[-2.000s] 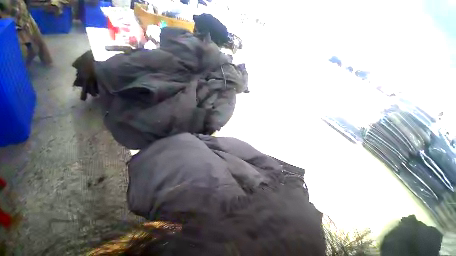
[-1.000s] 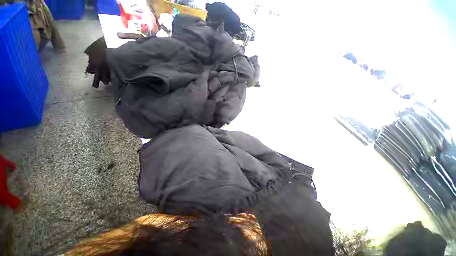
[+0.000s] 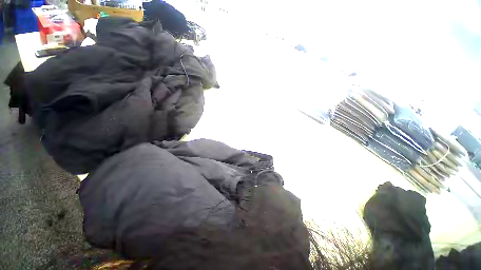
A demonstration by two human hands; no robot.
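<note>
A dark grey jacket (image 3: 158, 195), bulky and creased, lies nearest in front of me along the table's near left edge. Its gathered edge with a thin pale line shows at its right side. A larger dark heap of jackets (image 3: 121, 89) lies behind and touches it, with a thin cord looping on its right part. Neither of my hands can be made out. Only a small orange-brown patch shows at the bottom edge, under hair, and I cannot tell what it is.
A bright white table (image 3: 253, 116) runs away to the right. Folded stacks (image 3: 380, 132) lie at the right. A dark garment bundle (image 3: 401, 227) is at the lower right. A red and white packet (image 3: 58, 29) and a yellow-brown tray (image 3: 108, 10) are at the back left. Speckled floor (image 3: 31, 211) shows at left.
The view has turned right, so the jackets sit further left and more of the stacks and lower-right bundle shows. The large orange-brown patch at the bottom has shrunk to a sliver.
</note>
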